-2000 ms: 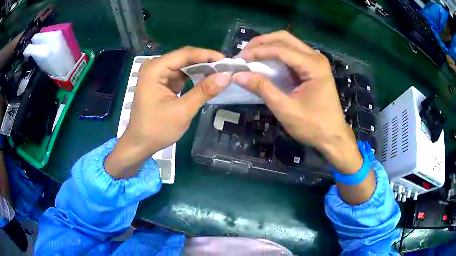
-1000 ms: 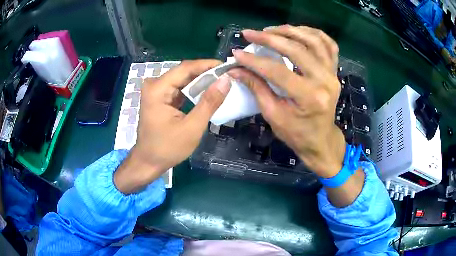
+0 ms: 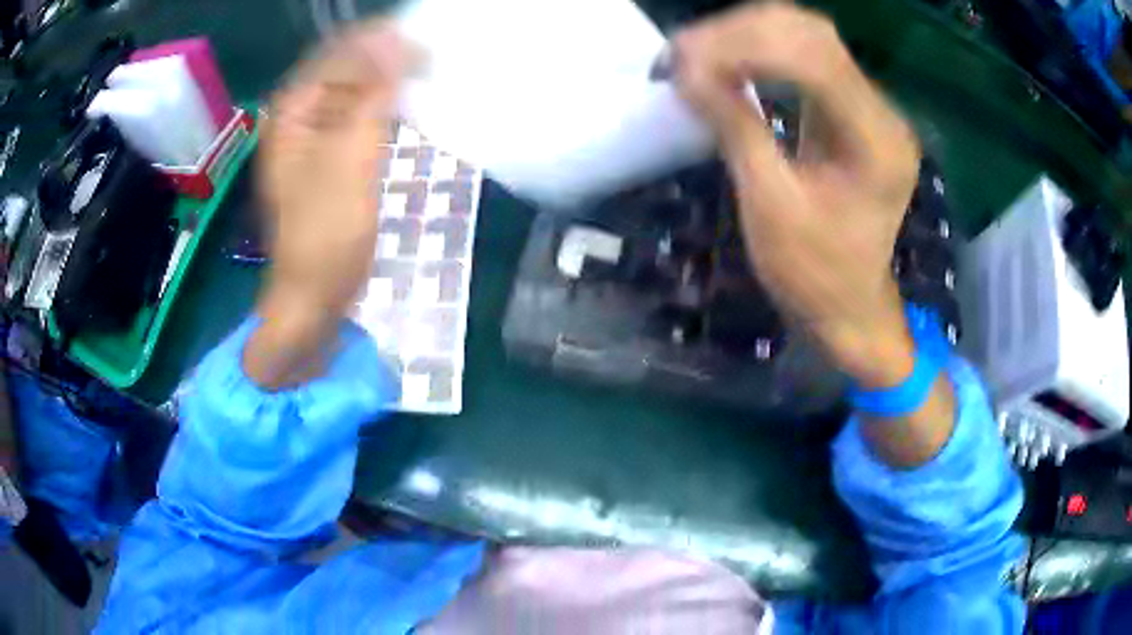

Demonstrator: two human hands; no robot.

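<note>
A plain white sheet [image 3: 552, 93], blurred, is held up in front of me near the top of the view. My left hand [image 3: 329, 155] grips its left edge and is blurred. My right hand [image 3: 801, 161] is at its right edge, with a small dark bit at the fingertips. A sticker sheet [image 3: 426, 267] with rows of grey notched shapes lies on the bench at the left. A clear blister tray [image 3: 583, 354] with black modules lies under the sheet and right hand. A pale notched pad [image 3: 588, 251] lies on a module at the tray's left.
At the left is a green tray [image 3: 124, 360] with black items and a pink and white block [image 3: 174, 106]. A white vented box [image 3: 1037, 310] stands right of the blister tray. Red switches [image 3: 1076, 505] show at the far right.
My hands have moved apart and up. The sheet, folded between my fingers before, is now spread out with its plain side showing. The view has shifted slightly.
</note>
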